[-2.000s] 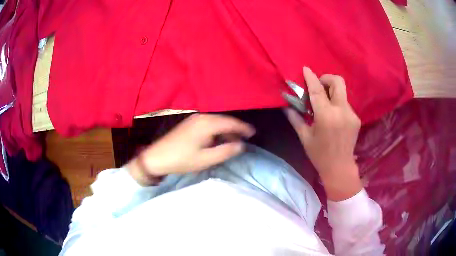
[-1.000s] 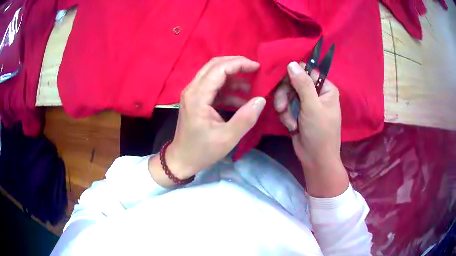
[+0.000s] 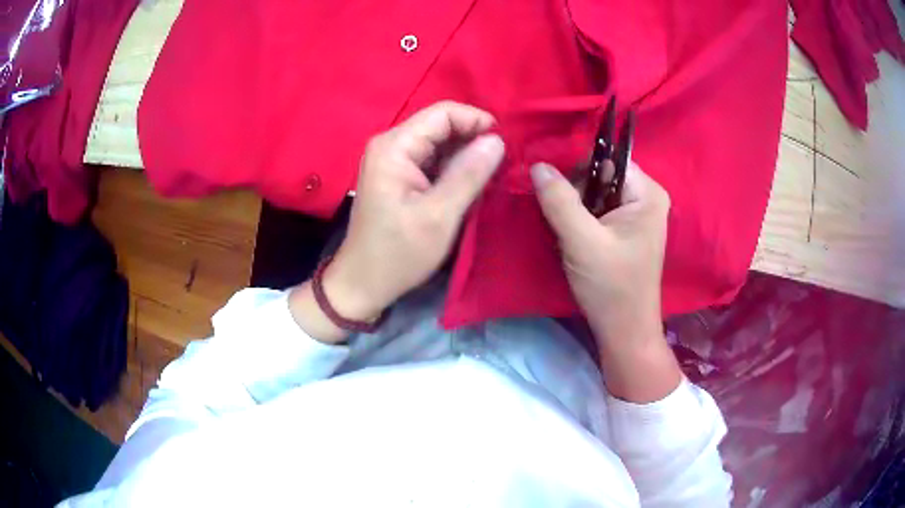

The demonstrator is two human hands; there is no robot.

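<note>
A red shirt (image 3: 288, 109) with small buttons lies nearest my body, its lower edge hanging over the table edge. My left hand (image 3: 422, 198) pinches the red cloth between thumb and fingers near the middle. My right hand (image 3: 610, 233) holds dark thread snips (image 3: 607, 164), blades pointing up and away from me and apart at the tips. Its thumb presses on the same fold of cloth, just right of my left fingertips. The other right fingers are partly hidden behind the snips and cloth. No loose thread can be made out.
The pale wooden tabletop (image 3: 799, 213) shows at right with dark lines. A lower orange-brown wood surface (image 3: 203, 233) is at left, beside a dark garment pile (image 3: 74, 308). Clear plastic over dark red goods (image 3: 814, 387) lies at lower right. More red cloth (image 3: 843, 60) lies at upper right.
My left hand has closed from an open curl onto the cloth. The right thumb has come down beside it, with the snips still held. A cloth flap has been drawn toward my body.
</note>
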